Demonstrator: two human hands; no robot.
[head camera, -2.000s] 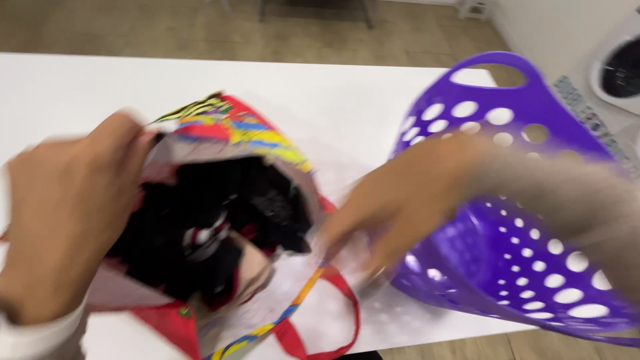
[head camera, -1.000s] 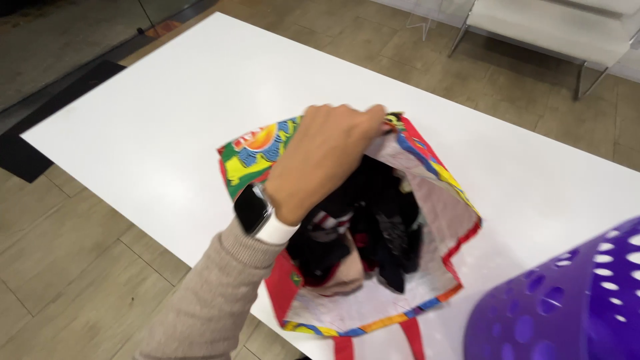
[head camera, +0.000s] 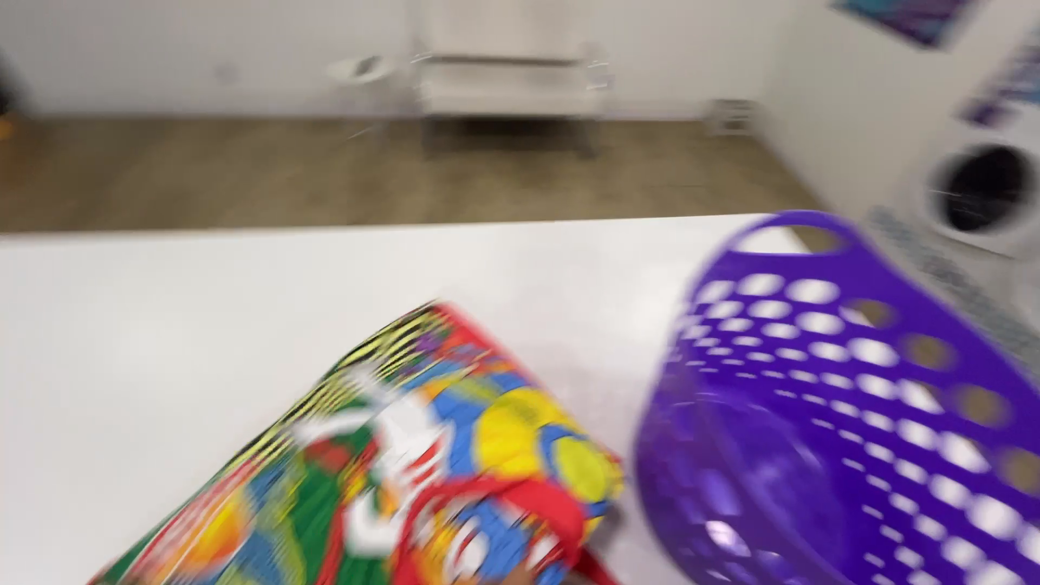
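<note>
A colourful printed shopping bag (head camera: 487, 422) with red edges and a red handle (head camera: 455, 487) lies on the white table, its patterned side facing up. The view cuts off its lower part, and its opening and the dark cloth items are hidden. Close to its right stands a purple plastic laundry basket (head camera: 764, 455) with round holes and a cut-out grip, partly out of view. My left hand is not in view. By the red handle at the bottom edge, a small blurred brownish patch may be fingertips, perhaps of my right hand; what it touches is unclear.
The white table (head camera: 203, 309) spans the view, its far edge behind the bag and basket. Beyond it are a wood-look floor (head camera: 309, 175), a pale chair or bench (head camera: 512, 89) by the wall, a small white stand (head camera: 361, 73) and a round dark machine door (head camera: 983, 187) at right.
The bag's opening and dark cloth items, seen earlier, are now out of sight, and its printed side shows. The hand on its rim has left view. The view has swung strongly.
</note>
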